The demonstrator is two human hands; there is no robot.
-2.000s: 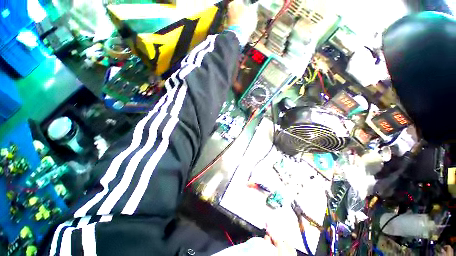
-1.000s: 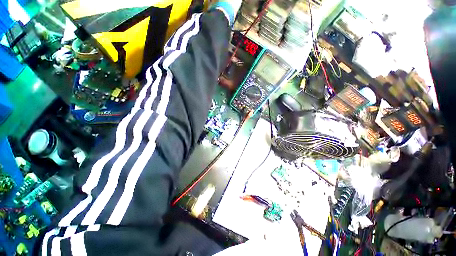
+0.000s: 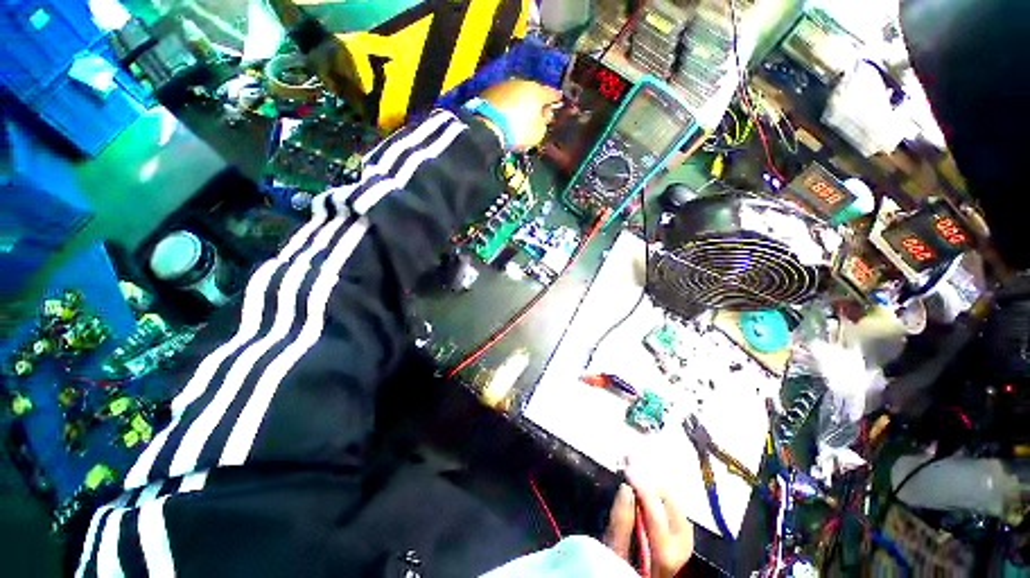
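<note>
My left hand (image 3: 524, 114) is at the upper middle, at the end of a black striped sleeve. It is beside a dark blue item (image 3: 511, 68); its fingers are too blurred to tell a grip. My right hand (image 3: 657, 528) is at the bottom edge, partly cut off, its fingers closed on a thin red test lead (image 3: 642, 531). A small teal circuit board (image 3: 646, 411) lies on the white sheet (image 3: 576, 390), with a red and dark clip lead (image 3: 608, 384) touching its left side. The multimeter (image 3: 630, 147) is right of my left hand.
A fume fan (image 3: 734, 271) stands behind the sheet, with a teal disc (image 3: 765, 330) beside it. Open cutting pliers (image 3: 712, 474) lie right of the small board. Red-digit displays (image 3: 921, 239) are at right. Blue bins (image 3: 68, 79) and populated boards (image 3: 85, 333) are at left.
The view has shifted. My left hand has come lower, further into view, and the dark blue item now shows beside it. My right hand now shows at the bottom with the red lead.
</note>
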